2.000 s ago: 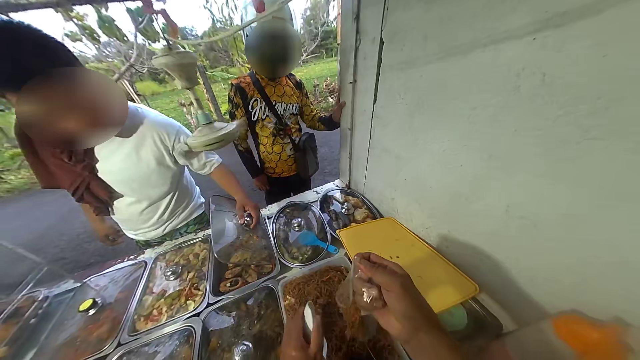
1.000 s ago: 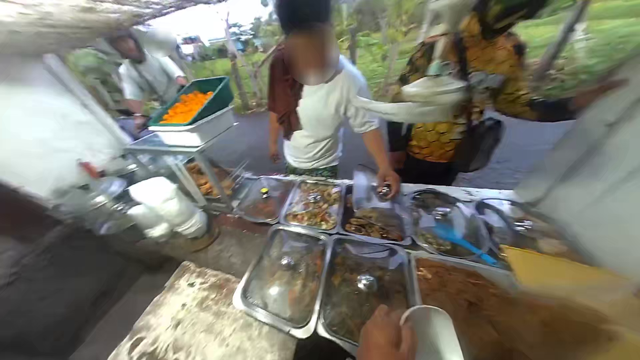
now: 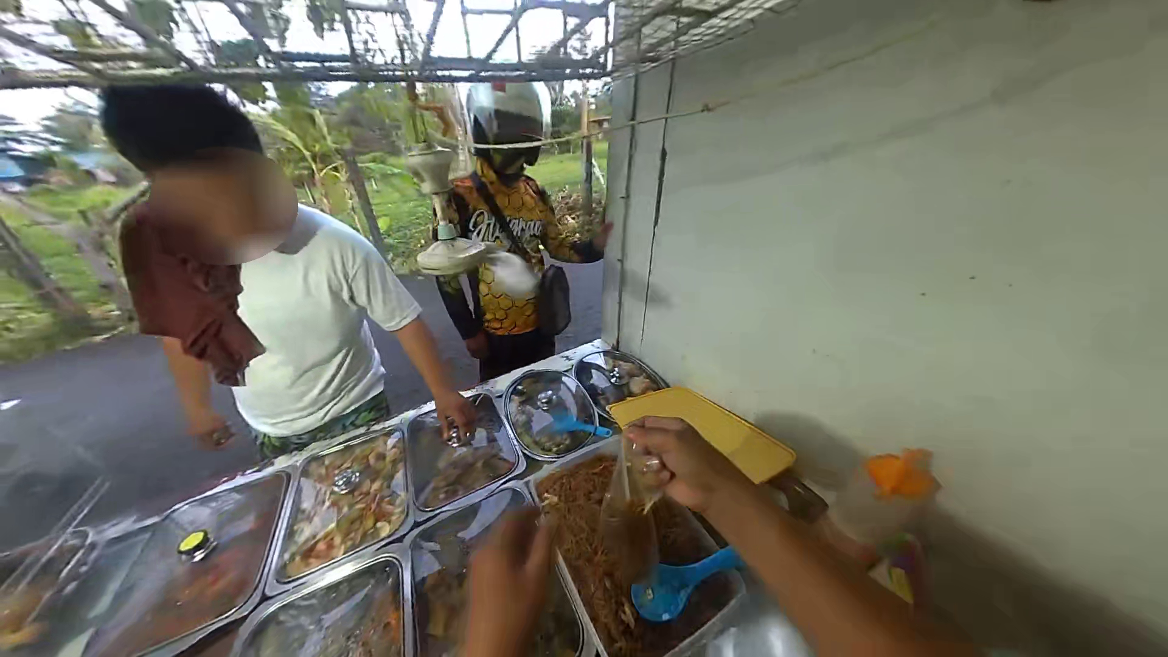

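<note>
My right hand (image 3: 680, 464) grips the top of a clear plastic bag (image 3: 630, 538) with brownish food in it. The bag hangs over a tray of brown noodles (image 3: 579, 497). A blue plastic ladle (image 3: 671, 589) lies on the noodles, just right of the bag. My left hand (image 3: 516, 566), blurred, is over a lidded tray of food (image 3: 447, 538), left of the noodles; whether its fingers hold anything cannot be told. A yellow tray or lid (image 3: 707, 429) lies behind my right hand. Another blue utensil (image 3: 579, 426) rests at a round glass-lidded dish (image 3: 546, 397).
Lidded food trays (image 3: 351, 493) line the counter. Across it a person in a white shirt (image 3: 310, 319) has a hand on a lid knob (image 3: 456, 436). A helmeted person (image 3: 511, 246) stands at the wall (image 3: 867, 255). A fan-like device (image 3: 452, 254) hangs above the trays.
The view has swung left and back again. Two seconds ago my left hand held a white object over the noodles; now it is farther left. The bag hangs lower and fuller from my right hand.
</note>
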